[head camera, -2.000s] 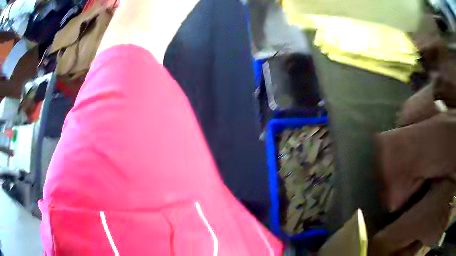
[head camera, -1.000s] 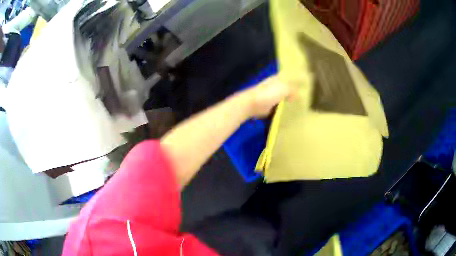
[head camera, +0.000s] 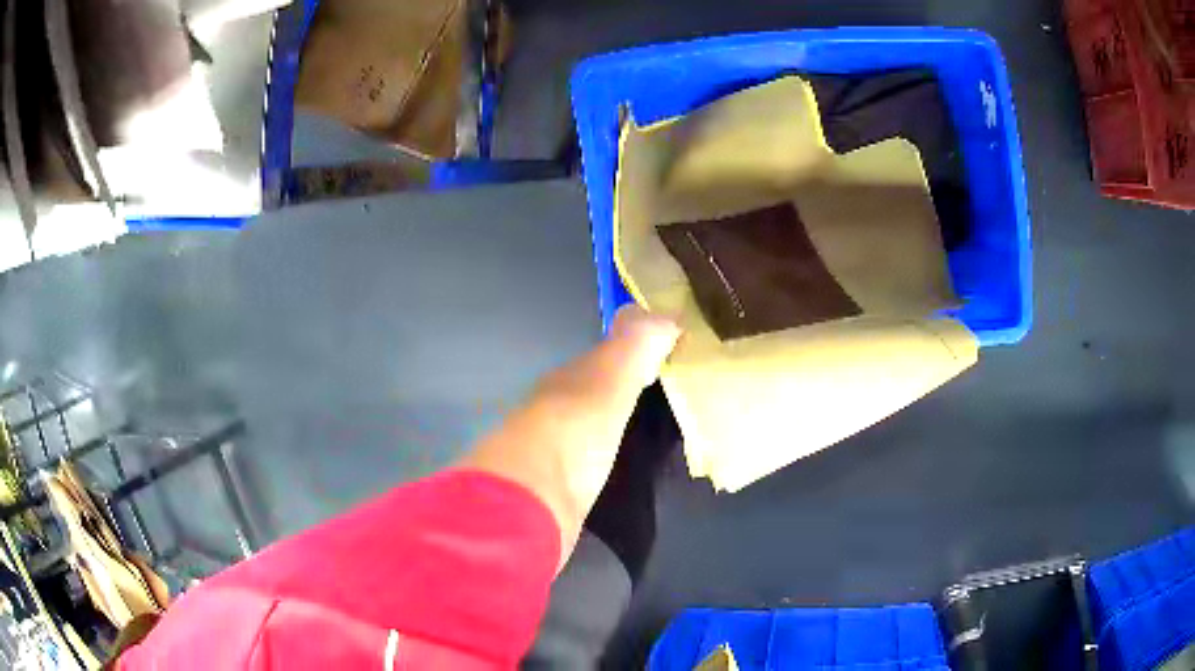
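My left hand (head camera: 642, 344) reaches in from the lower left, in a red-pink sleeve, and grips the left edge of a stack of tan-yellow panels (head camera: 799, 413). The panels lie partly in a blue crate (head camera: 802, 50) on the floor, and their near part hangs over its front rim. A dark brown rectangular panel (head camera: 760, 271) with a short light line on it lies on the top panel. My fingers under the stack are hidden. My right hand is out of the picture.
Dark cloth (head camera: 891, 112) lies in the crate's back right. Red-brown pieces (head camera: 1130, 112) stand at the top right. Another container holds brown pieces (head camera: 380, 72) at the upper left. Blue crates (head camera: 799, 642) and a black container (head camera: 1020, 616) line the bottom edge. A metal rack (head camera: 170, 465) stands lower left.
The panels, held up in the air a second ago, now rest partly in the blue crate, with my left hand still at their edge. The view has turned to the crate.
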